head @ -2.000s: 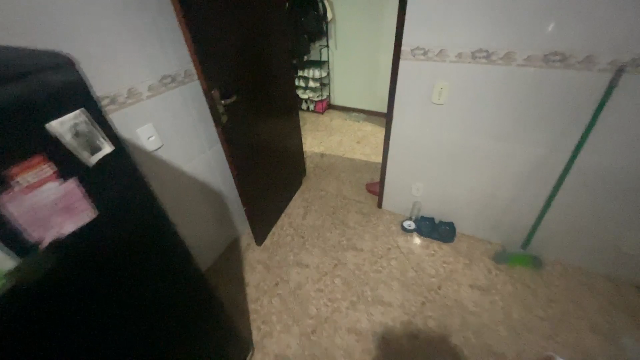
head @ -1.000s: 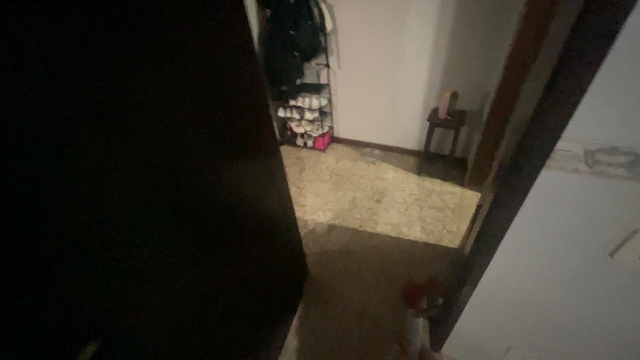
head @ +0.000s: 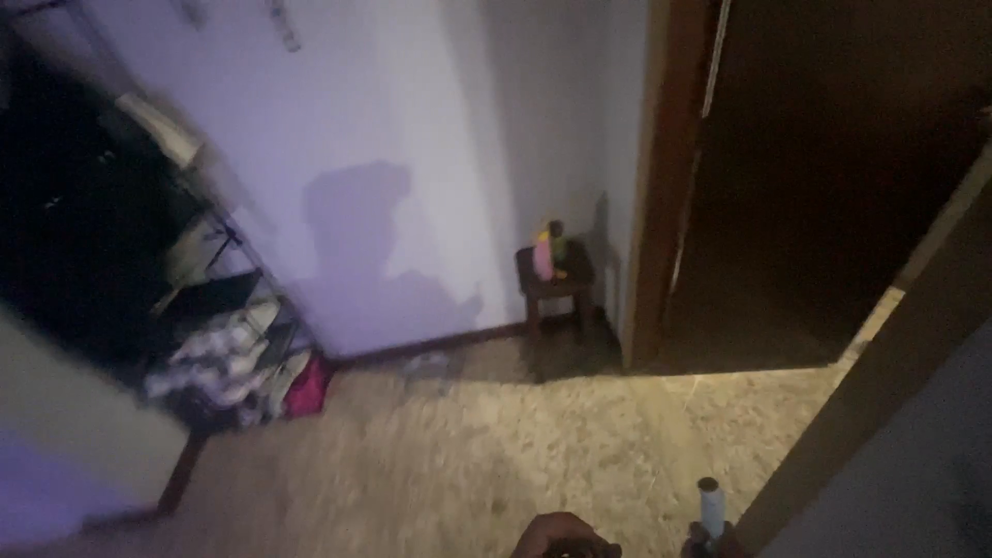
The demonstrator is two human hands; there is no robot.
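At the bottom edge, right of centre, my left hand [head: 559, 533] is curled round a small dark object [head: 577, 549], largely cut off by the frame and too blurred to name. Further right, my right hand [head: 714, 542] grips a pale cylindrical object [head: 711, 505] with a dark round end, held roughly upright. The two hands are apart, both in front of the speckled floor. Only the upper parts of the hands show.
A small dark stool [head: 559, 288] bearing a pink and yellow item stands against the wall. On the left are a rack of shoes [head: 221, 356], a magenta item [head: 308, 387] and dark hanging clothes [head: 70, 201]. A dark brown door [head: 806, 186] is at right.
The view has moved far forward through the doorway, and the stool and shoe rack look nearer. My left hand has come into view at the bottom.
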